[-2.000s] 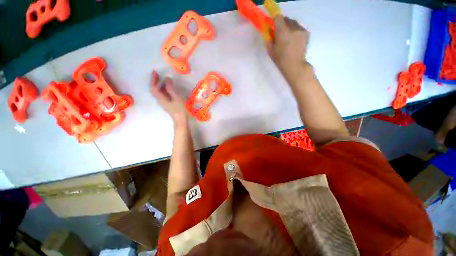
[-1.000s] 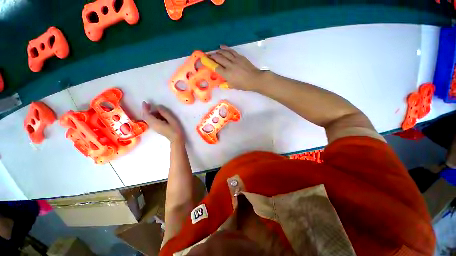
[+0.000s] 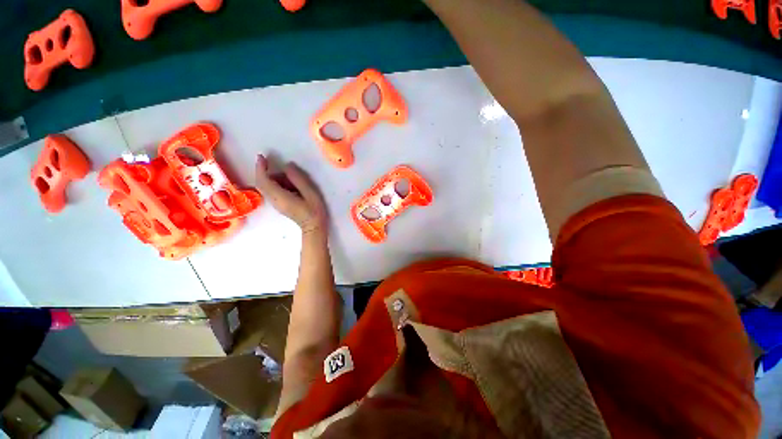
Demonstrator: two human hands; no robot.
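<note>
An orange controller shell [image 3: 350, 113] lies on the white bench in front of me, with a smaller-looking orange shell [image 3: 408, 189] below and right of it. A heap of orange shells [image 3: 146, 210] lies to the left. My left hand [image 3: 291, 193] rests on the bench between the heap and the two shells, empty, fingers apart and slightly curled. My right arm reaches over the green belt; my right hand is cut off by the top edge.
Several shells lie on the green belt [image 3: 257, 60]. One shell [image 3: 60, 171] is left of the heap, others [image 3: 729, 206] at the far right. A blue bin [image 3: 772, 176] stands at the right edge. Cartons [image 3: 159, 333] sit below the bench.
My right hand has moved from the upper shell, up over the belt and out of view. The shell it covered now lies alone there. My left hand stays in about the same place.
</note>
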